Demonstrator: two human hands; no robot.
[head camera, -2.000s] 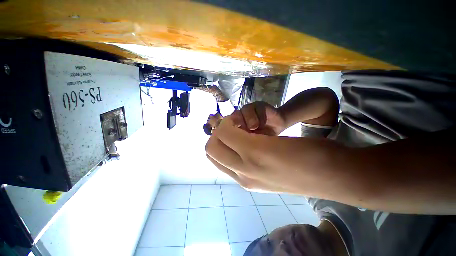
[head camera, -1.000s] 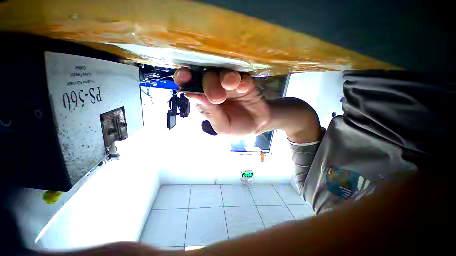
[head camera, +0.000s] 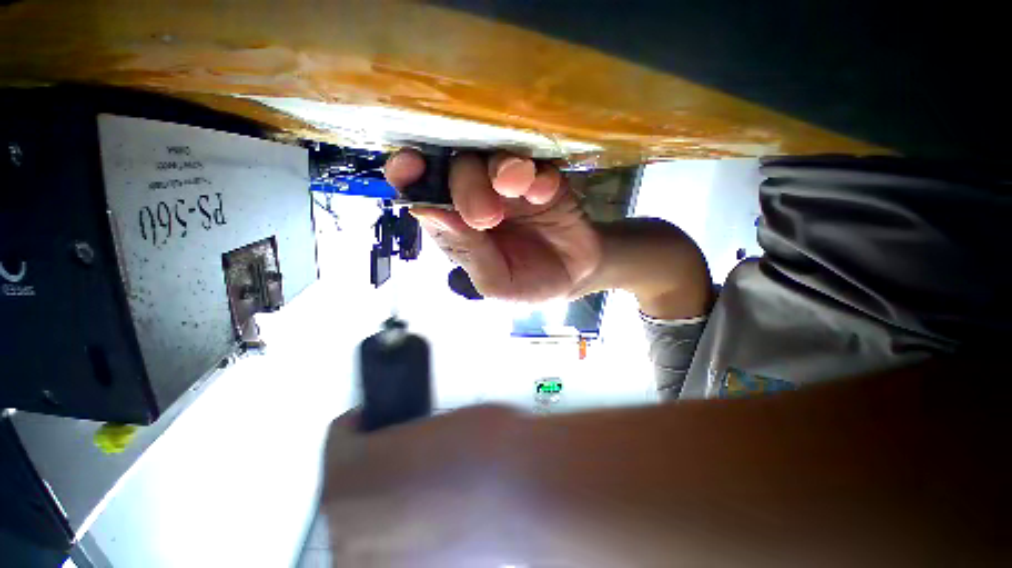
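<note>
My left hand (head camera: 516, 239) pinches a small black part (head camera: 433, 180) against the underside edge of the bench as pictured, the view being upside down. Fingertips cover part of it, and a thin pale edge shows along it. My right hand (head camera: 416, 483), blurred and close to the camera, is closed around a black electric screwdriver (head camera: 395, 377). A short metal tip shows at the driver's end, pointing towards the left hand but apart from the part. Any screw is too small to see.
A screw feeder marked PS-560 (head camera: 178, 266) stands at the left, with a metal bracket outlet (head camera: 255, 288). The shiny orange bench top (head camera: 366, 56) runs along the top. A blue strip (head camera: 355, 186) and a black jointed fixture (head camera: 383, 250) are behind the hand.
Two seconds ago both hands were together. My left hand then moved to the bench with the black part and has stayed there. My right hand has come into view with the driver.
</note>
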